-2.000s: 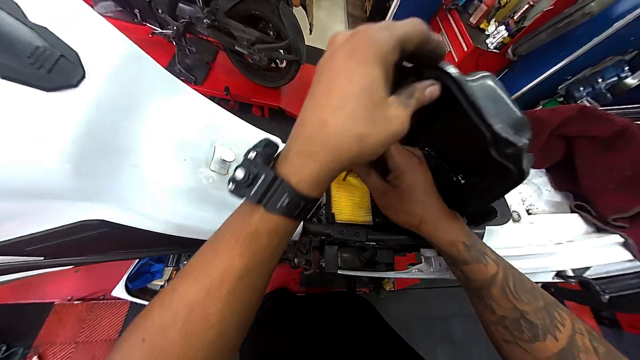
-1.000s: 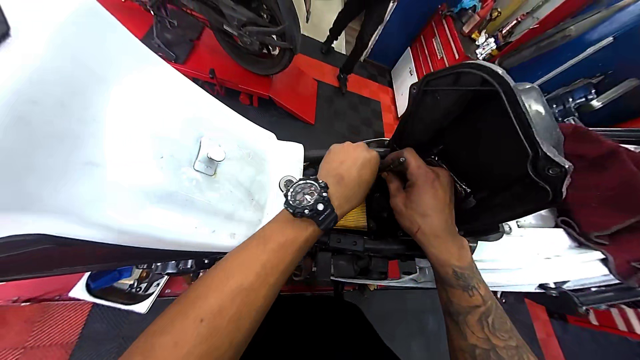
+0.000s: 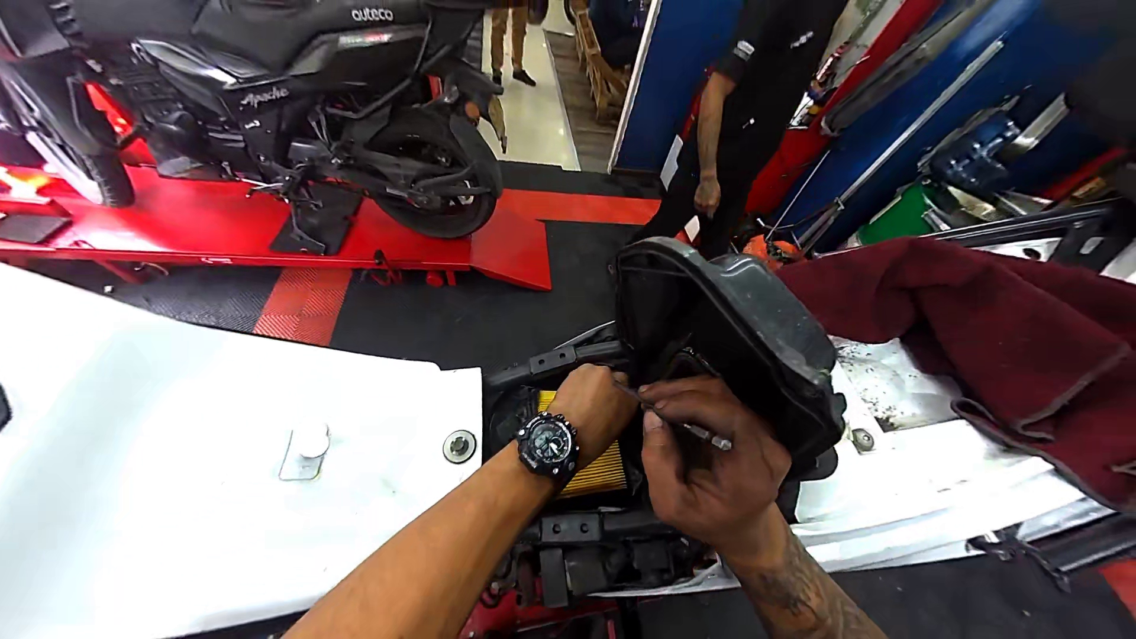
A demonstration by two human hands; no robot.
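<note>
My right hand (image 3: pixel 710 457) grips a thin metal rod-like tool (image 3: pixel 701 435) between thumb and fingers, its far end pointing toward my left hand. My left hand (image 3: pixel 596 399), with a black watch at the wrist, reaches down into the frame bay; its fingertips are hidden, so its grip cannot be told. Under that wrist lies a yellow pleated air filter (image 3: pixel 599 470). A black plastic airbox-like housing (image 3: pixel 754 328) stands tilted up just beyond my right hand. White motorcycle bodywork (image 3: pixel 195 461) with a metal stud spreads to the left.
A dark red cloth (image 3: pixel 985 346) drapes over the white tail section at right. Black frame rails (image 3: pixel 572 528) cross below my hands. Beyond, a black motorcycle (image 3: pixel 311 106) stands on a red lift (image 3: pixel 399 240). A person in black (image 3: pixel 745 115) stands near the blue wall panels.
The right hand now shows a thin tool, held outside the housing's opening. The left hand stays low over the filter. The view has shifted, and the person in black shows more fully.
</note>
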